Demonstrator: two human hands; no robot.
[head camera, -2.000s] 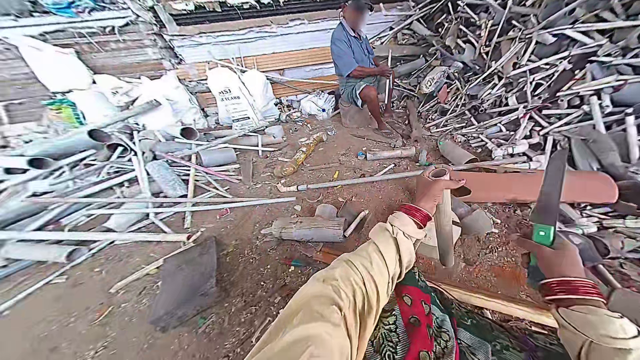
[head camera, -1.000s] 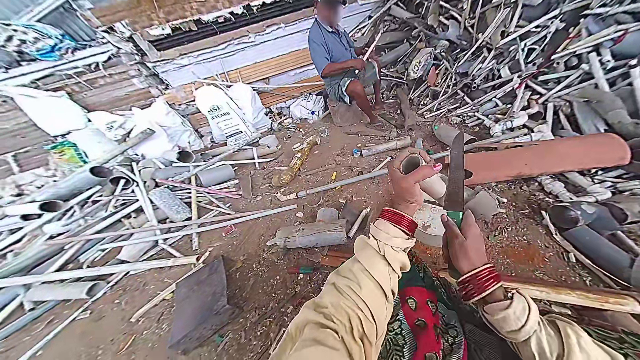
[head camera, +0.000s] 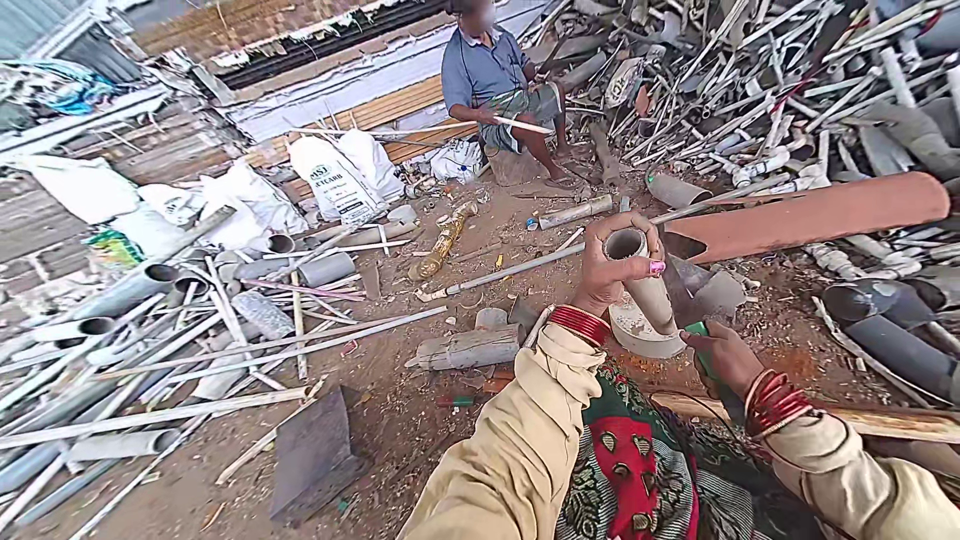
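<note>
My left hand (head camera: 619, 262) grips the upper end of a short grey plastic pipe (head camera: 649, 296), its open mouth facing up. The pipe slants down toward a round whitish block (head camera: 643, 341) on the ground. My right hand (head camera: 724, 360) is closed around the green handle (head camera: 709, 367) of a knife, close to the pipe's lower end. The blade cannot be made out here; it seems to be hidden or blurred at the hand.
Loose plastic pipes (head camera: 247, 337) lie at left, near white sacks (head camera: 334, 180). A dark slab (head camera: 315, 457) is on the ground. Across from me a person (head camera: 495, 82) sits holding a pale strip. A brown split pipe (head camera: 817, 217) and a large pipe heap (head camera: 720, 97) are at right.
The knife blade, upright beside the pipe a second ago, no longer stands up. My right hand, farther from the pipe two seconds ago, is now beside its lower end.
</note>
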